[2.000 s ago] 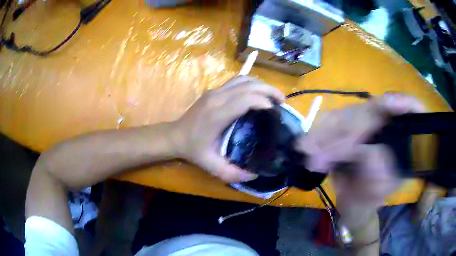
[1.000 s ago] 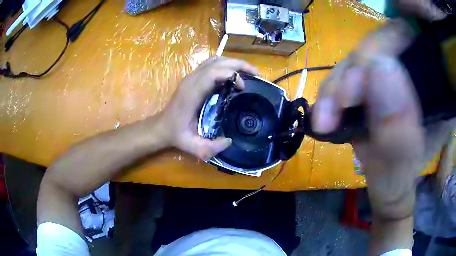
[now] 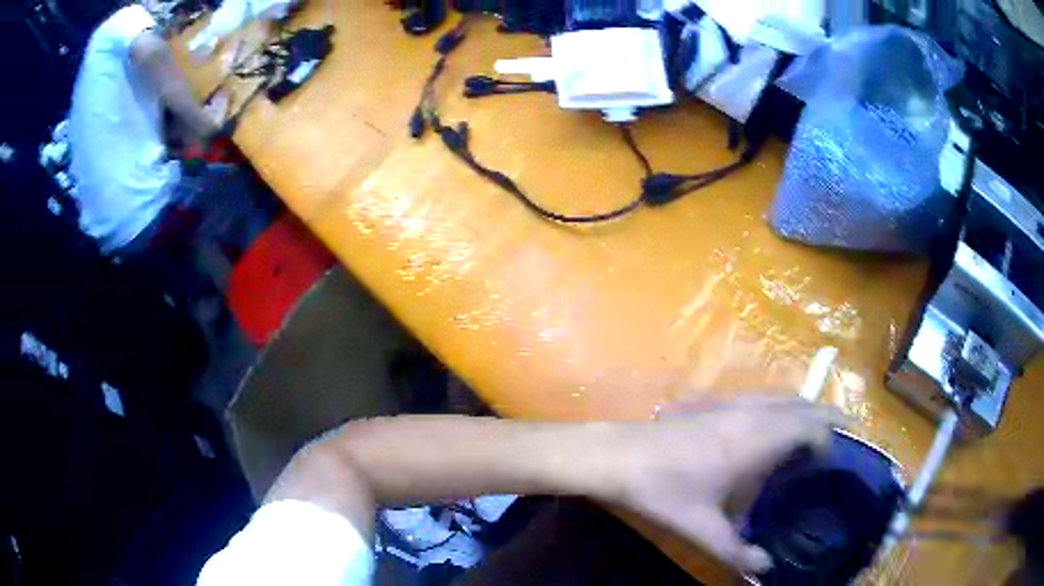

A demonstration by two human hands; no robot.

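Observation:
The camera housing [image 3: 827, 517] lies at the lower right, open side up, with a round black interior and part of its white rim showing. Its lower part is cut off by the picture edge. Two slim white antennas [image 3: 820, 374] stick out from it. My left hand [image 3: 716, 467] grips the housing's left side, fingers over the top edge and thumb below. My right hand is not recognisable in view. A dark blurred shape sits at the right edge; I cannot tell what it is.
The screw feeder [image 3: 954, 364] stands right of the housing, with a bluish bag of screws [image 3: 859, 166] behind it. A white camera unit [image 3: 613, 71] and black cables [image 3: 572, 218] lie farther back. A person [image 3: 115, 137] and a red stool [image 3: 278, 280] are at left.
The view has swung left, so the housing and feeder now appear farther right. My left hand still holds the housing. My right hand and the black tool have left clear view.

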